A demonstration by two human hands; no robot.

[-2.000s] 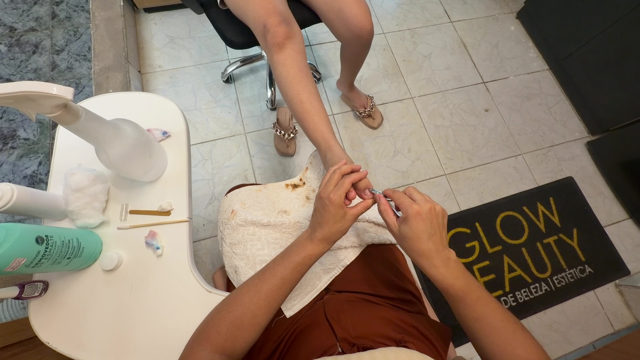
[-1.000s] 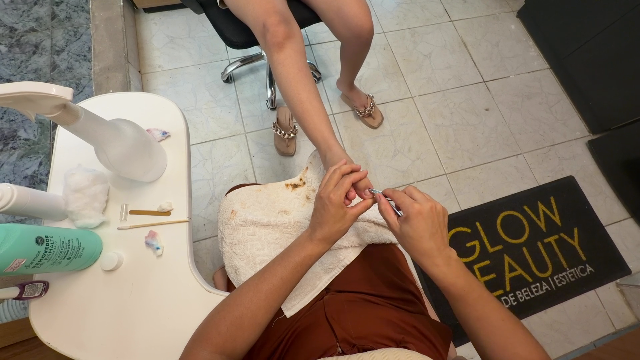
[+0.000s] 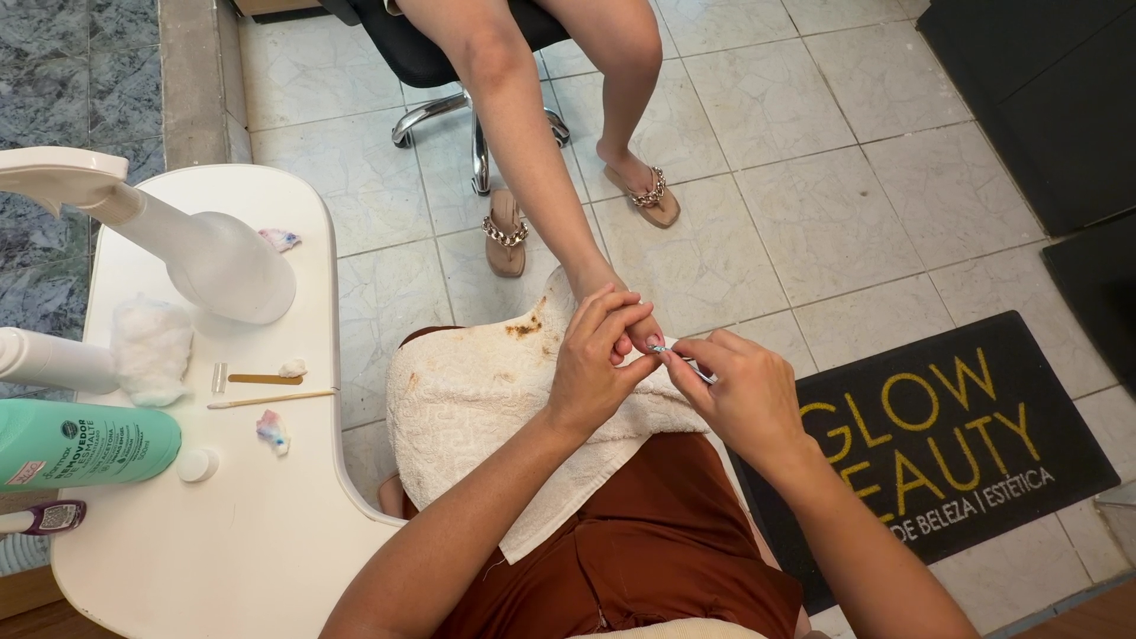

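Observation:
Another person's bare foot [image 3: 590, 277] rests on a stained white towel [image 3: 479, 399] spread over my lap. My left hand [image 3: 596, 355] is closed around the toes of that foot. On the other side, my right hand [image 3: 741, 382] grips a small metal tool [image 3: 701, 373], probably a cuticle nipper; its tip is at the big toe's nail [image 3: 655, 342], where some red shows. Fingers cover most of the tool.
At left, a white table [image 3: 240, 550] bears a spray bottle [image 3: 231, 266], cotton [image 3: 151, 351], a green nail polish remover bottle [image 3: 89, 444], a wooden stick [image 3: 271, 399] and a small nail file [image 3: 264, 379]. A sandal [image 3: 506, 235] and a black mat [image 3: 941, 435] lie on the floor.

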